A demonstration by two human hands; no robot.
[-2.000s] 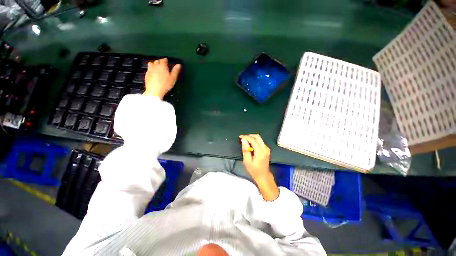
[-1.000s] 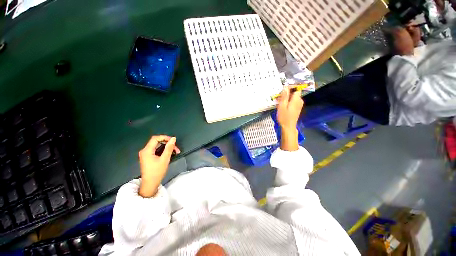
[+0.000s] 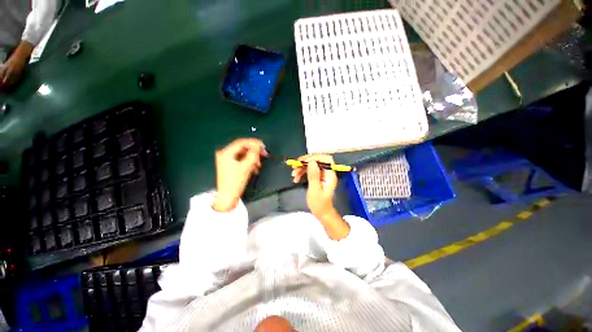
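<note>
My right hand [image 3: 317,181] holds a slim yellow and black hand tool [image 3: 337,167], level, its tip pointing left toward my left hand. My left hand [image 3: 235,167] is raised over the bench's front edge with its fingertips pinched together. A small dark piece seems to sit in its fingertips, mostly hidden by the fingers and blurred. The tool tip is close to the left fingertips; whether they touch is unclear. The white slotted tray [image 3: 363,84] lies flat beyond my right hand. The small open box with blue inside [image 3: 253,78] stands beyond my left hand.
A black blister tray [image 3: 94,181] lies at left, another [image 3: 120,292] below the bench edge. A propped slotted tray [image 3: 487,32] and crumpled clear bag [image 3: 454,100] are at right. A blue bin [image 3: 428,178] sits below. Another person's hand [image 3: 14,65] shows at upper left.
My right hand with the yellow tool has moved left from the white tray's front right corner to beside my left hand. The left hand is now raised in a pinch. The view has shifted.
</note>
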